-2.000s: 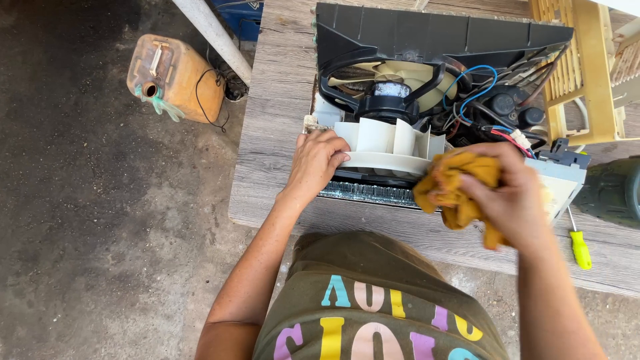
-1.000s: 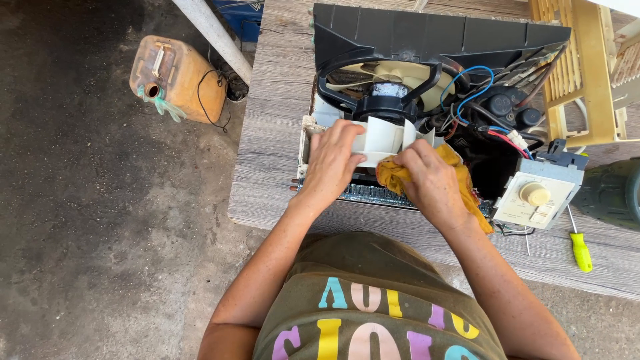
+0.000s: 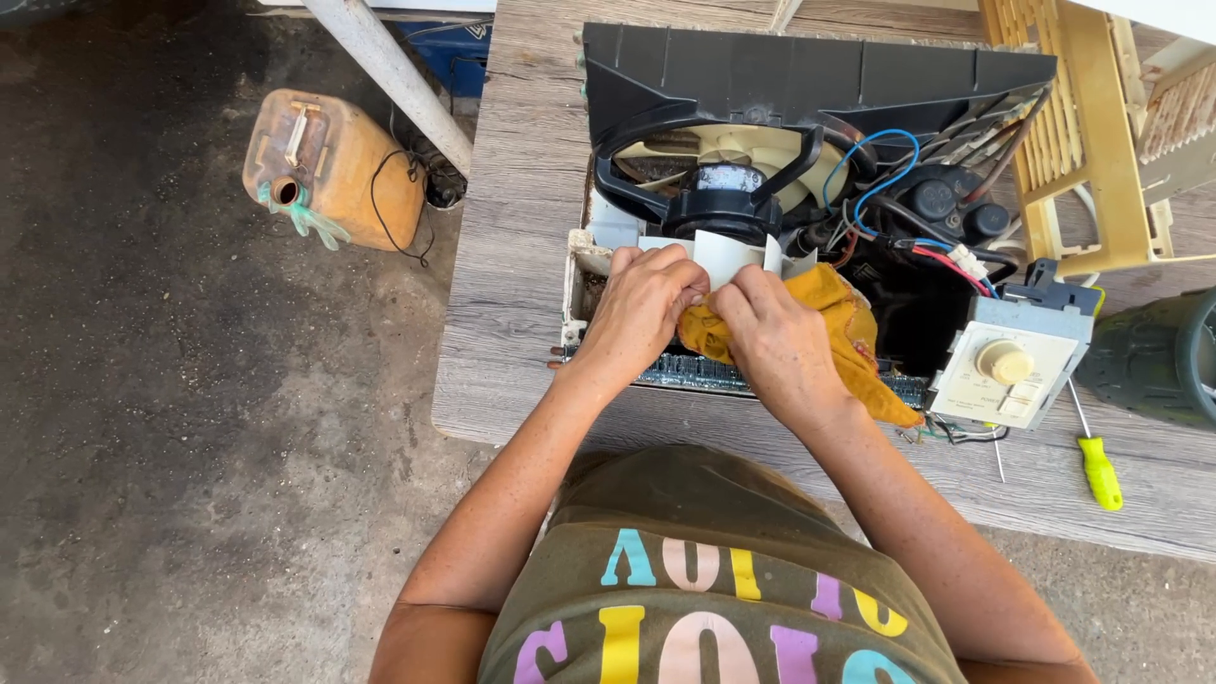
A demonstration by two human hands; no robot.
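An opened window air conditioner (image 3: 817, 71) lies on a wood-grain table, its motor (image 3: 727, 185), beige fan blades (image 3: 798, 157) and wiring exposed. My left hand (image 3: 651, 299) grips the left side of a white plastic blower wheel (image 3: 727, 255) in front of the motor. In my right hand (image 3: 774, 332) is a mustard-yellow cloth (image 3: 841, 309), pressed at the wheel's near side; part of it hangs over the finned coil (image 3: 698, 370). The fingertips of both hands nearly meet, and they cover much of the wheel.
A control panel with a knob (image 3: 1004, 363) hangs at the unit's right. Beyond it are a yellow-handled screwdriver (image 3: 1100, 473) and a dark green bucket (image 3: 1154, 356). A yellowed plastic grille (image 3: 1092, 142) lies at the back right. An orange jerrycan (image 3: 337, 171) stands on the floor.
My right hand has come left with the cloth to the blower wheel, close to my left hand. The wheel's visible blades have shifted, and the control panel, covered at first, is in sight.
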